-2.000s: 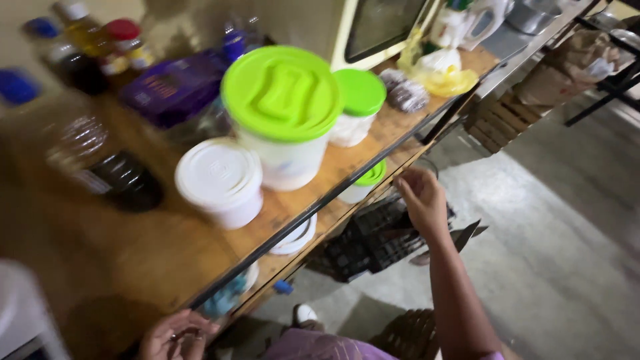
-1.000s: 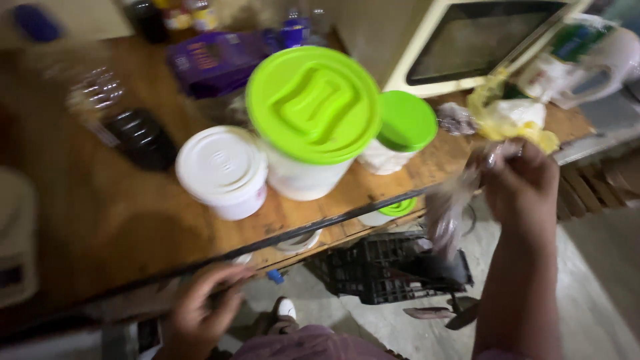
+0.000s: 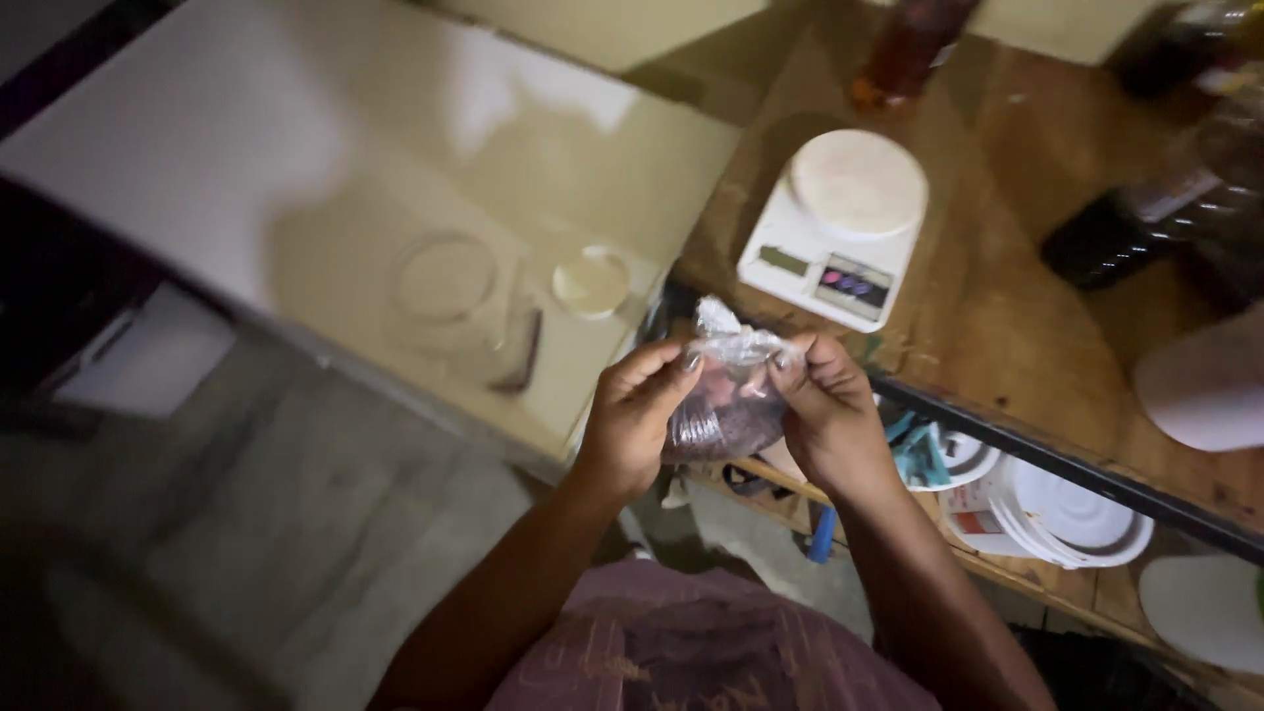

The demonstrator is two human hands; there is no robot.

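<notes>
A clear plastic bag (image 3: 726,415) with dark, fine contents and some pinkish pieces hangs between my two hands. My left hand (image 3: 637,410) pinches the left side of its gathered neck between thumb and fingers. On the neck's right side, my right hand (image 3: 829,410) grips the plastic in the same way. The bunched top of the bag sticks up above my fingertips. Just beyond my hands, a white digital kitchen scale (image 3: 834,227) rests on the wooden table, its round platform bare. What exactly the bag contains is too blurred to tell.
A pale tabletop (image 3: 395,197) spreads to the left, with a small round lid (image 3: 591,282) on it. Bottles of dark liquid (image 3: 1116,237) and a reddish bottle (image 3: 904,59) stand on the wooden table (image 3: 987,326). White buckets (image 3: 1057,509) sit on the shelf below its black edge.
The view has swung far to the left, to the scale. My right hand held thin clear plastic while my left hand was apart from it; now both hands are together on the bag's neck.
</notes>
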